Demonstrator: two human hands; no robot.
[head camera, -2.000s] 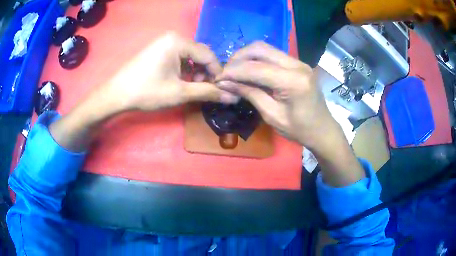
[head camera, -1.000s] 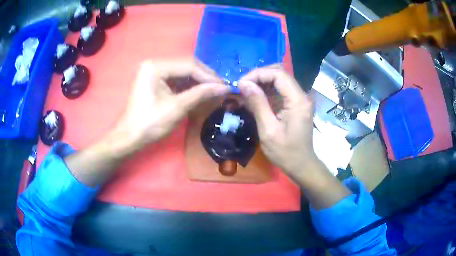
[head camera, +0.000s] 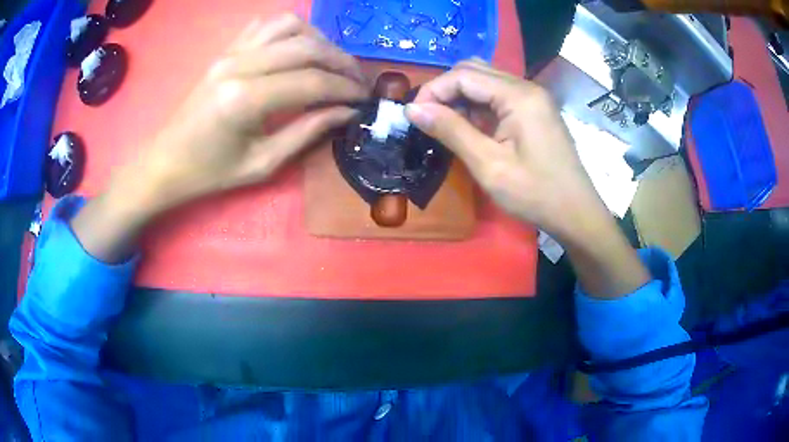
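Observation:
A dark glossy round housing (head camera: 389, 164) sits in the brown fixture (head camera: 333, 216) on the red mat. A white piece (head camera: 387, 119) lies on top of the housing. My left hand (head camera: 268, 108) is at the housing's upper left edge, its fingertips close together; whether they hold anything is hidden. My right hand (head camera: 510, 142) is at the upper right of the housing, thumb and forefinger pinched beside the white piece; anything between them is too small to tell.
A blue bin (head camera: 407, 30) with small shiny metal parts stands above the fixture. Several dark housings (head camera: 65, 164) lie at left beside another blue bin (head camera: 22, 104). At right are a metal tray (head camera: 692, 60) with small parts, cardboard (head camera: 666, 207) and a small blue bin (head camera: 735, 147).
My hands were together above the housing; now they are apart at its upper left and right edges. The whole view has shifted, so the bench appears higher in the picture.

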